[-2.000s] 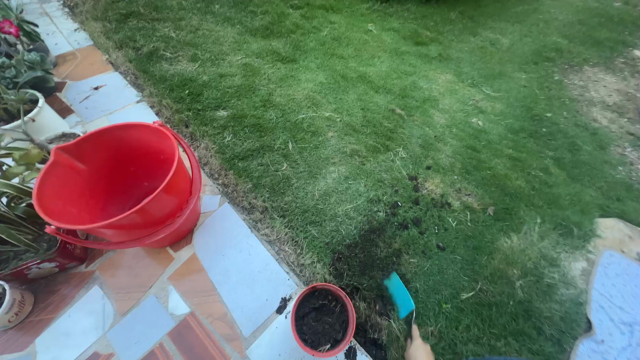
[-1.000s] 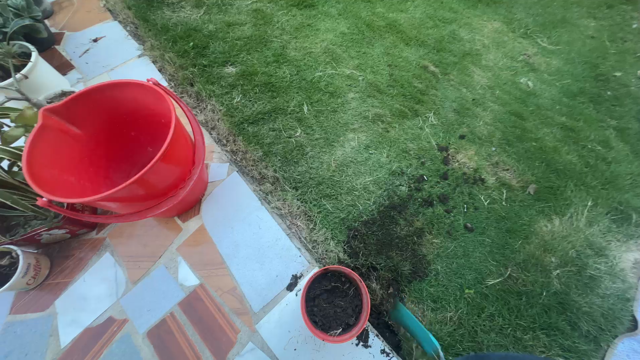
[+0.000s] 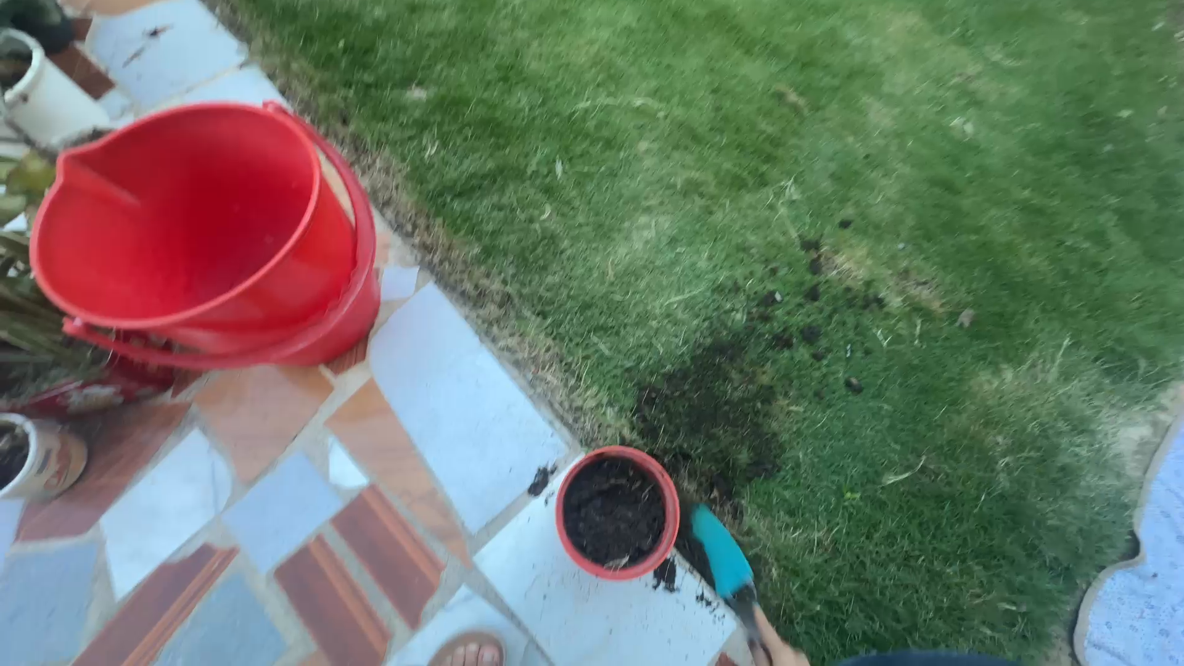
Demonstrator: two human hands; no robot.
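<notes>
At the bottom edge of the head view, my right hand (image 3: 782,650) is closed around the dark handle of a teal hand trowel (image 3: 723,553). The trowel's blade lies at the lawn's edge, just right of a small reddish plastic pot (image 3: 617,513) filled with dark soil. That pot stands on the paving, with crumbs of soil beside it. Dark soil (image 3: 712,407) is scattered on the grass above the trowel. A large red bucket (image 3: 194,222) with a pouring lip and a handle stands at the left; no contents show in it. My left hand is out of view.
Potted plants, among them a white pot (image 3: 51,97) and a small pot (image 3: 42,458), line the left edge. Broken-tile paving (image 3: 444,398) borders the lawn (image 3: 925,509). A foot (image 3: 469,650) shows at the bottom. A pale blue patterned cloth (image 3: 1142,573) lies at the right.
The trowel has moved from the grass to close beside the small pot. A foot has come into view at the bottom.
</notes>
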